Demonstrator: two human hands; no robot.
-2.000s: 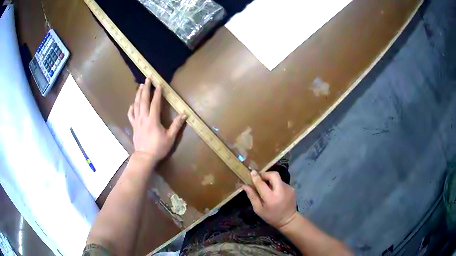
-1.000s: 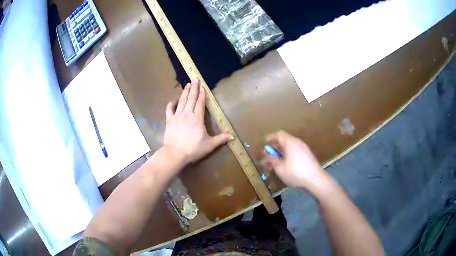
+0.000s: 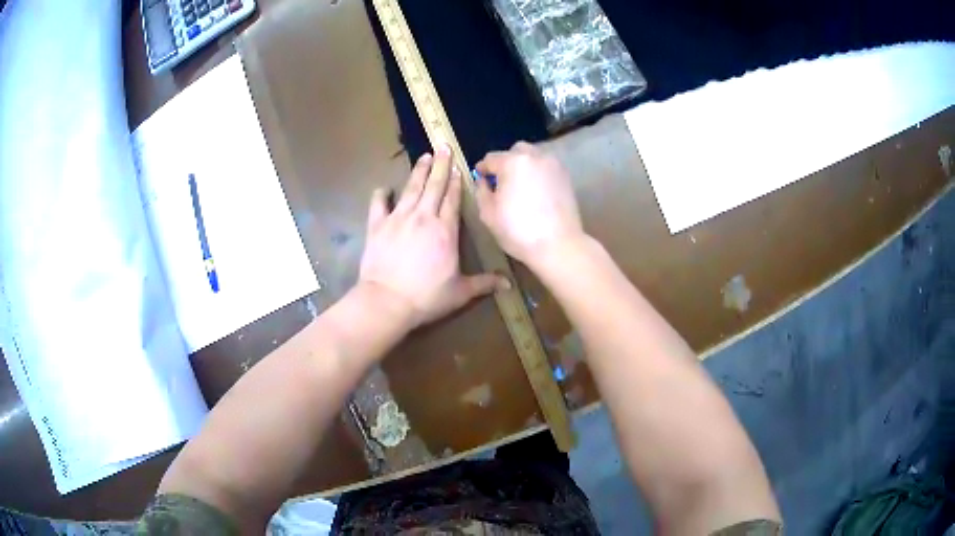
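Note:
A long yellow-tan wooden stick [image 3: 529,351] runs from the dark fabric at the top down past the table's front edge. My left hand [image 3: 417,246] lies flat with fingers spread, its fingertips and thumb pressing on the stick. My right hand [image 3: 529,204] is on the stick's right side, near the corner of the dark fabric [image 3: 466,73], with a small blue marking piece [image 3: 485,179] in its fingertips. The fingers hide most of this piece. A block in shiny, mottled wrapping [image 3: 576,63] lies on the fabric near its end.
White underlay paper [image 3: 775,136] is at the right, along the fabric's wavy edge. At the left are a calculator [image 3: 194,26], a paper sheet [image 3: 230,178] with a blue pen [image 3: 202,232], and a large white sheet [image 3: 73,230]. The brown table's curved front edge [image 3: 723,348] borders a grey floor.
My right hand has moved from the stick's lower end up to the fabric corner with the blue piece. My left hand stays on the stick. The view has shifted.

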